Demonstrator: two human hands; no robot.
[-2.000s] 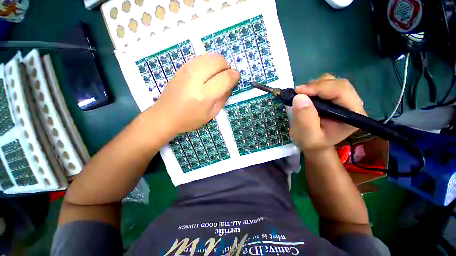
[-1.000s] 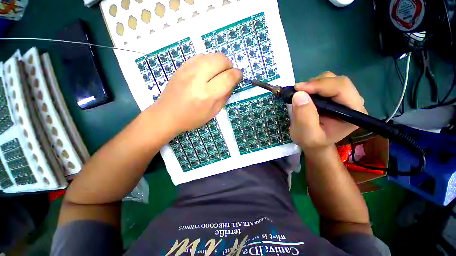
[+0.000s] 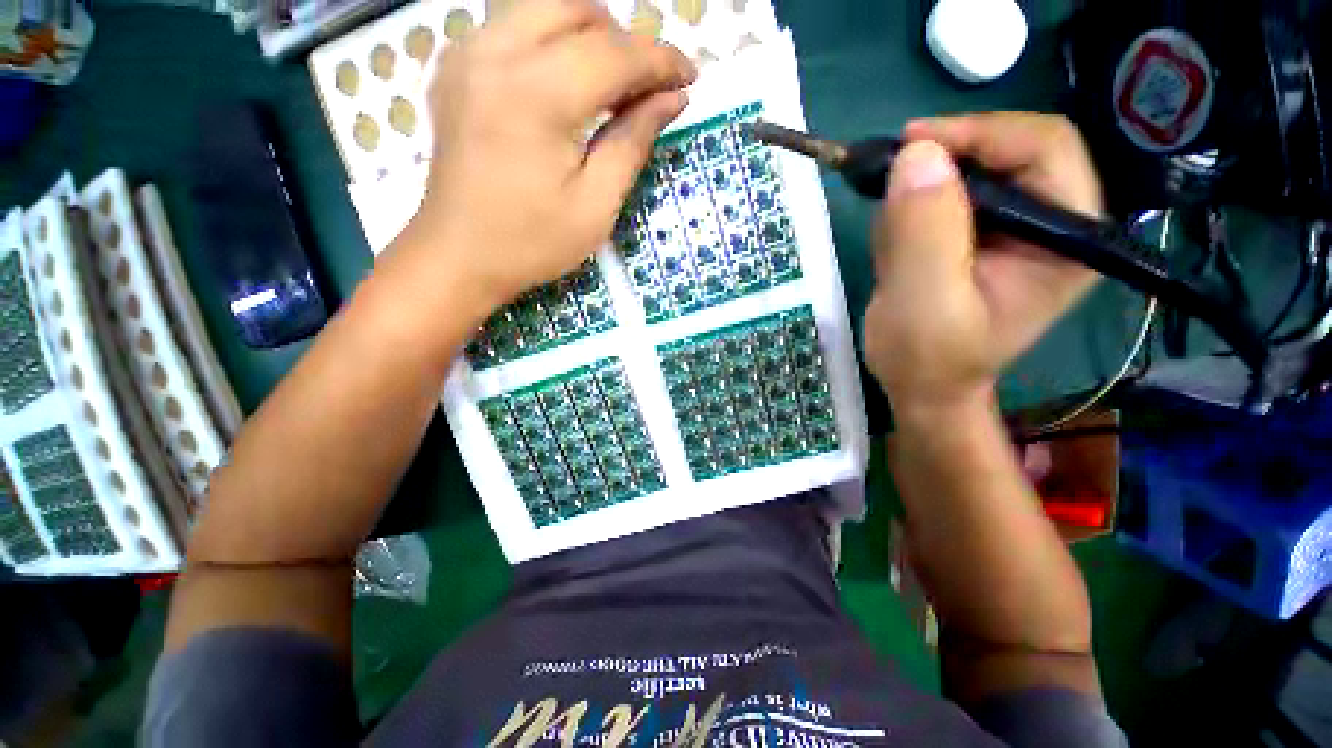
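Note:
A white board tray (image 3: 638, 345) lies tilted in front of me, partly over my lap, with green PCB panels (image 3: 748, 392) in four blocks. My right hand (image 3: 976, 263) holds the black soldering iron (image 3: 1023, 208), its thin tip over the top edge of the upper right block; contact cannot be told. My left hand (image 3: 548, 139) is above the upper left block and the tray's far part, thumb and forefinger pinched together. Solder wire cannot be made out in its fingers. The hand hides part of the upper left block.
Stacked loaded trays (image 3: 110, 365) stand at the left, beside a black smartphone (image 3: 263, 234). A white round-lidded jar (image 3: 977, 35) is at the back right, near a black unit (image 3: 1169, 110) with a red-and-white label. A blue plastic bin (image 3: 1227, 504) and a red-handled item (image 3: 1075, 512) are lower right.
Both hands have moved away from me, up the tray. The iron tip has gone from the upper right block's near edge to its far edge. The wire seen at the left earlier no longer shows.

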